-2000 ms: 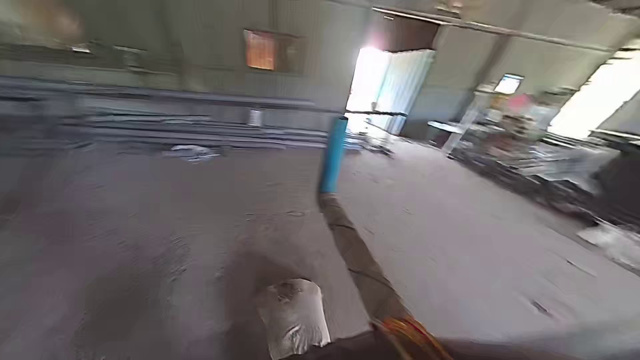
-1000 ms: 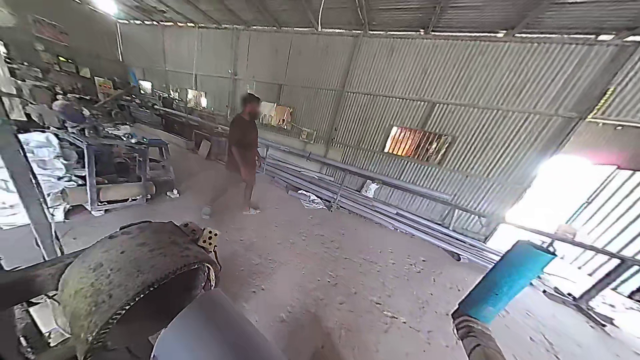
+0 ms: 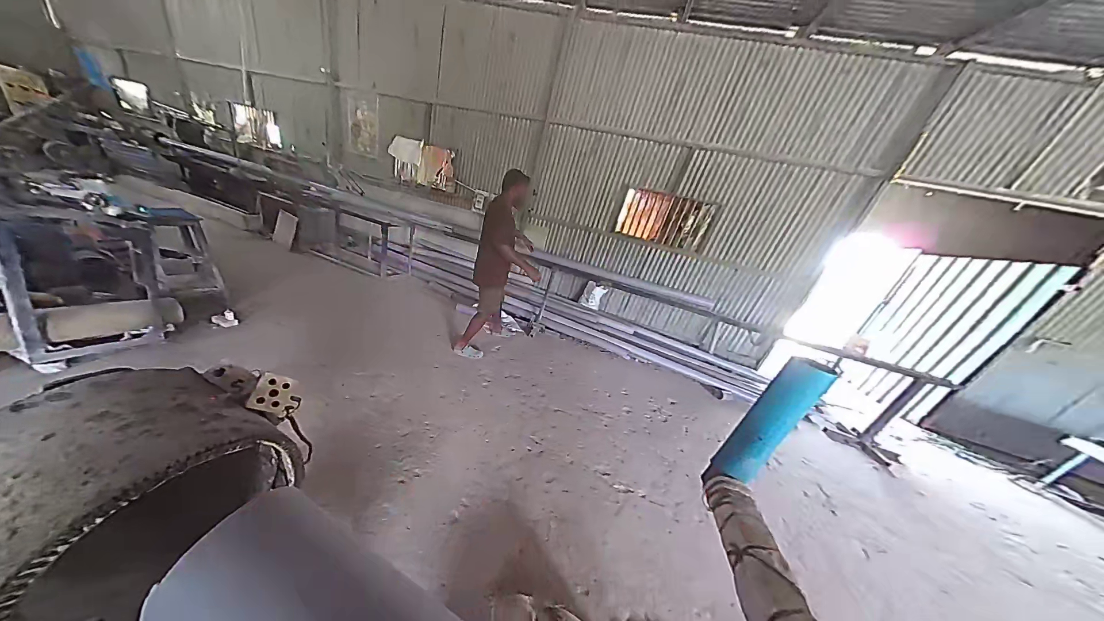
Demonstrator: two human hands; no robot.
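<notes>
Neither of my hands shows in the head view. At the lower left lies a large, dark, hollow cylinder (image 3: 129, 448) with a rough, stitched-looking rim. A smooth grey pipe or tube (image 3: 285, 569) stands out below its opening, cut off by the bottom edge. Beside the rim sits a pale block with dark holes (image 3: 274, 394) and a dark cord hanging from it. On the right, a blue cylinder (image 3: 772, 423) tops a brown, wrapped pole (image 3: 755, 552) that leans up to the right. What my hands hold or touch is hidden.
A person (image 3: 498, 259) is on the dusty floor, near long pipes (image 3: 638, 341) racked along the corrugated metal wall. Metal work stands (image 3: 82, 285) occupy the left. At the right a bright doorway has a slatted gate (image 3: 940, 319) and a rail before it.
The view has swung strongly. The person, first seen one second ago, has walked to the right along the pipe rack.
</notes>
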